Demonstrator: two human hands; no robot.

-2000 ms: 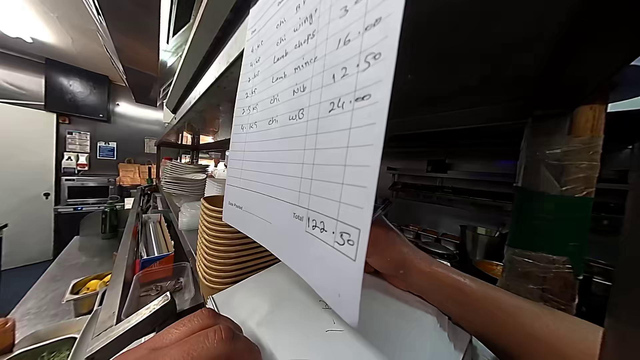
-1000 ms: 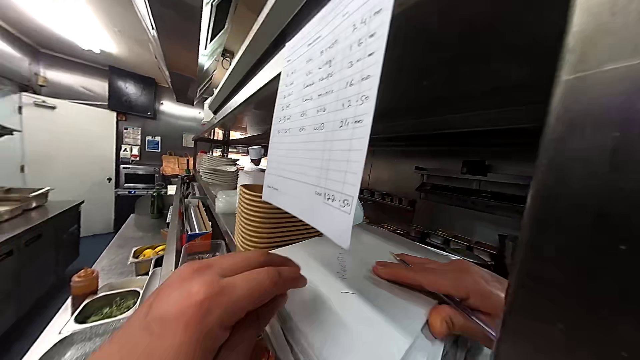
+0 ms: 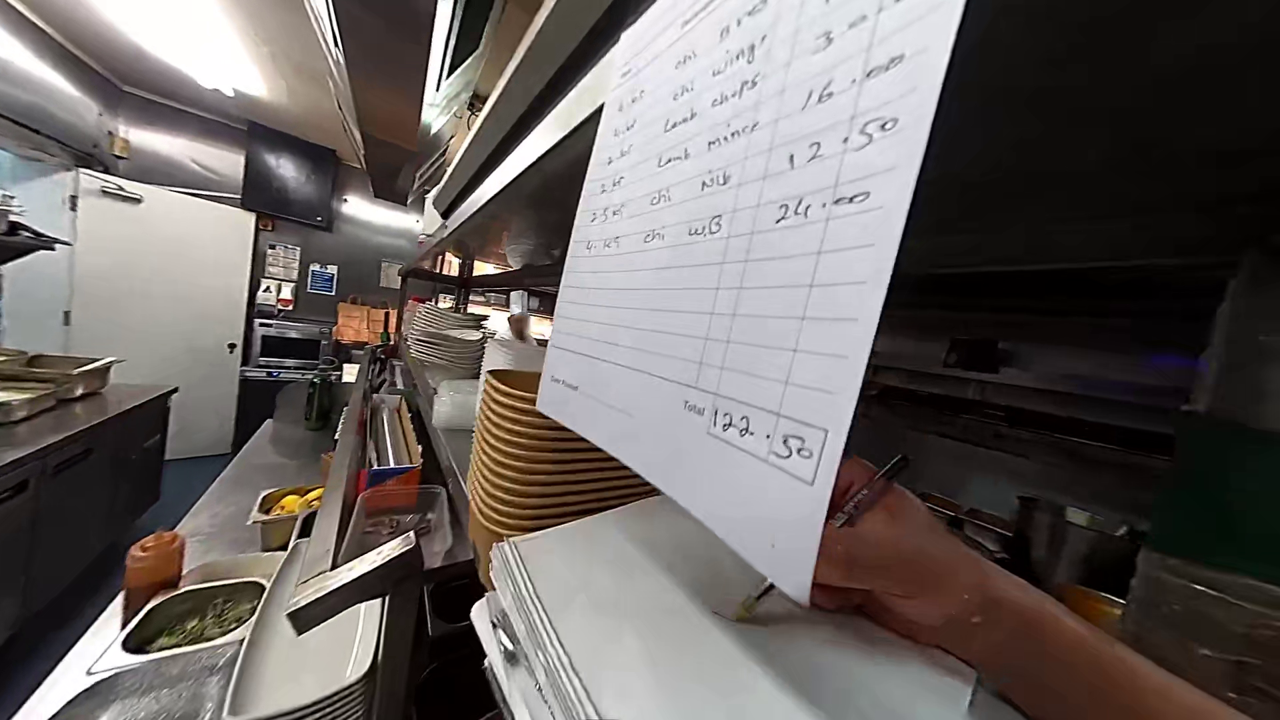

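Note:
My right hand [image 3: 880,550] grips a dark pen [image 3: 870,490] whose tip rests on the pale top surface of a stack of papers or pads [image 3: 620,590]. A handwritten, ruled paper sheet [image 3: 720,280] hangs in front of the shelf and hides part of the hand's fingers. My left hand is out of the frame. Beside the stack stand nested brown bowls or tubs [image 3: 530,450].
White plates [image 3: 445,340] are stacked on the shelf. At lower left are a steel pan of chopped greens [image 3: 200,620], an orange-brown bottle [image 3: 153,570], lemons in a steel container [image 3: 290,503] and rectangular plates [image 3: 310,640]. A metal shelf edge [image 3: 520,150] runs overhead.
My left hand, over the papers' left side a second ago, has left the view. My right hand, laid flat on the surface then, now holds the pen tip down behind the hanging sheet.

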